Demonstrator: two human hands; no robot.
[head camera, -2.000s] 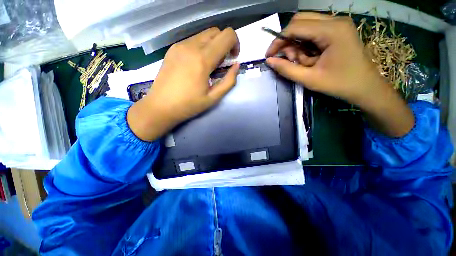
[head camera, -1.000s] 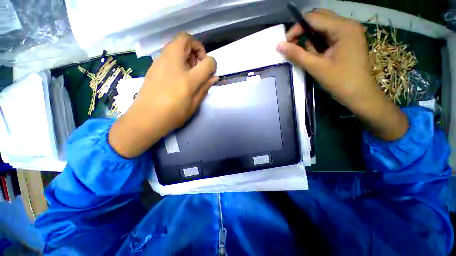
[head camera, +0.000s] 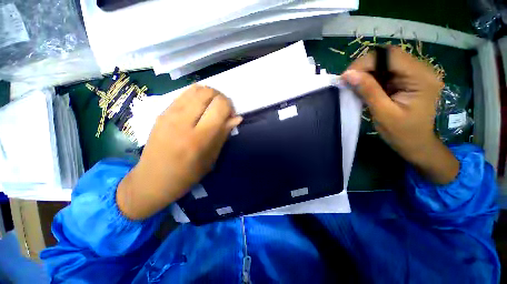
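A dark tablet back cover (head camera: 278, 161) with several small white pads lies slightly tilted on white sheets (head camera: 267, 77) in front of me. My left hand (head camera: 186, 136) lies over its upper left part, fingers curled, with the fingertips at the upper long edge. The hand hides that corner and whatever may be between the fingertips. My right hand (head camera: 397, 91) is blurred and holds the black tweezers (head camera: 382, 66) upright against the palm. Its thumb and index finger are at the cover's upper right corner, by the edge of the white sheets; whether they pinch anything is unclear.
A pile of tan and black strips (head camera: 119, 102) is at the left. Tan slivers (head camera: 411, 44) lie behind my right hand, with a clear plastic bag (head camera: 457, 119) beside them. Stacked white sheets (head camera: 25, 133) stand far left. More white sheets (head camera: 222, 28) and clear film (head camera: 44, 39) are at the back.
The cover has shifted right and slightly down, and its grey centre now looks dark, with another white pad showing near the upper edge. My right hand has moved right and down to the corner.
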